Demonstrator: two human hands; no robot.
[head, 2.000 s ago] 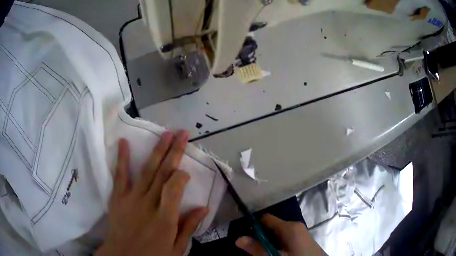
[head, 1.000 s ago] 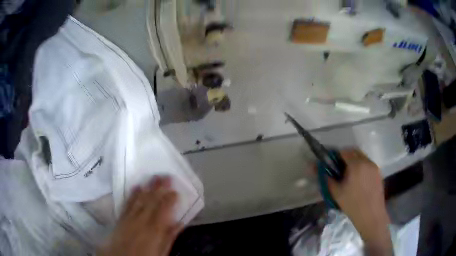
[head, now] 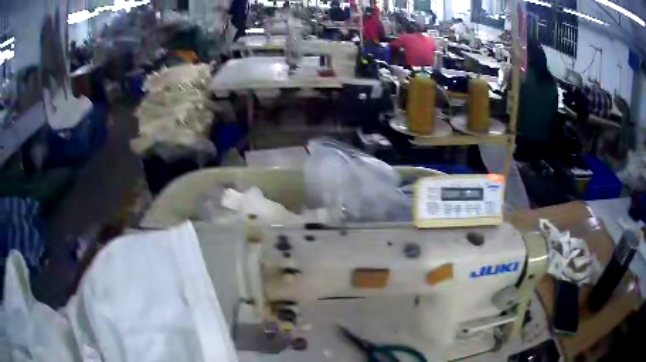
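Note:
The white garment (head: 152,297) lies at the lower left, left of the sewing machine, with a raised edge and a straight band along its right side. The shears (head: 382,350), with dark blades and teal-green loops, lie at the bottom edge below the machine head; no hand shows on them. The cream machine head (head: 333,258) with blue JUKI lettering crosses the middle. The needle area (head: 282,327) is at its left end, small and blurred. Neither of my hands is in the picture.
A control panel (head: 459,201) sits atop the machine. Behind it are a clear plastic bag (head: 350,180) and two yellow thread cones (head: 421,104). At right, a brown board (head: 595,219) holds white strips, a phone (head: 566,306) and a dark cylinder (head: 615,269). People and machines fill the background.
The view has swung up from the bed to the workshop. Both hands have left the picture. The shears, held in my right hand before, now show without a hand.

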